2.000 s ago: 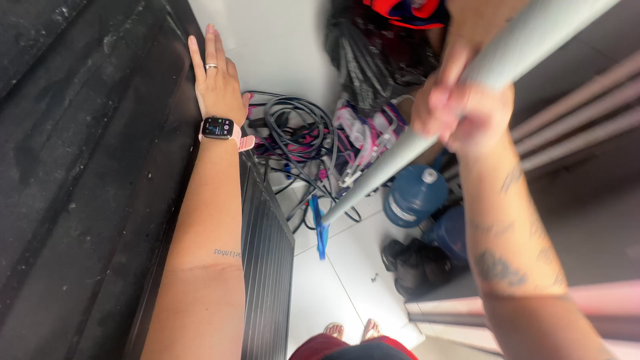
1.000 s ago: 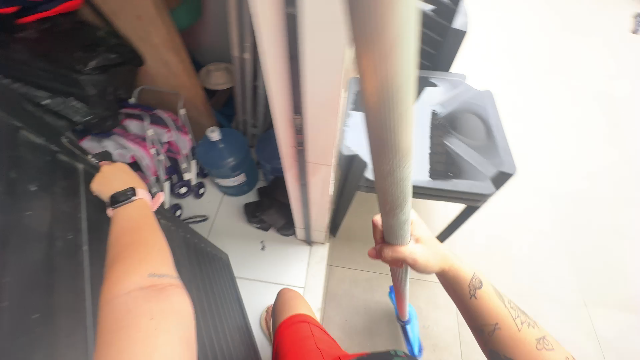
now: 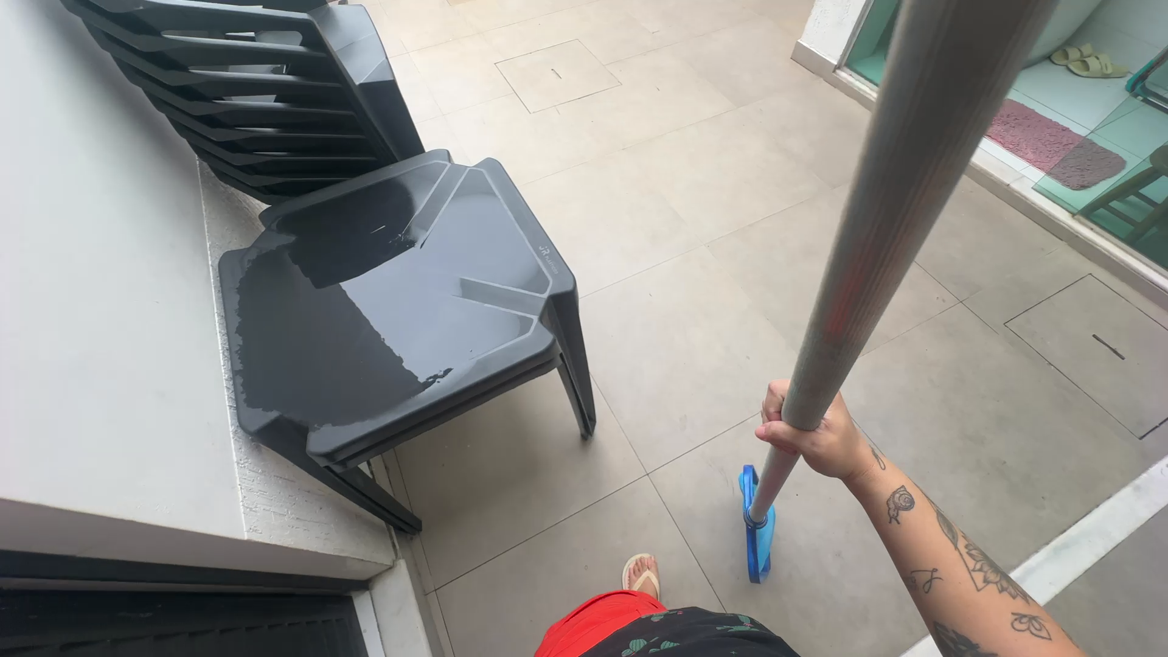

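My right hand (image 3: 815, 434) is closed around a long grey metal pole (image 3: 890, 182), below the middle of the view. The pole slants from the top right down to a blue plastic head (image 3: 758, 525), which is beside my sandalled foot (image 3: 641, 575), near the tiled floor. The kind of tool cannot be told for certain. My left hand is out of view. Stacked dark grey plastic stools (image 3: 401, 310) stand left of the pole, with a wet patch on the top one.
Dark slatted plastic chairs (image 3: 265, 109) stand against the white wall (image 3: 100, 274) at the left. A black panel (image 3: 173, 625) lies at the lower left. A glass-fronted room with a pink mat (image 3: 1054, 141) is at the upper right. Floor covers (image 3: 1109, 347) are set in the tiles.
My left hand was on the black panel and has left the view. The view has swung away from the blue water jug to the tiled area. My right hand stays on the pole.
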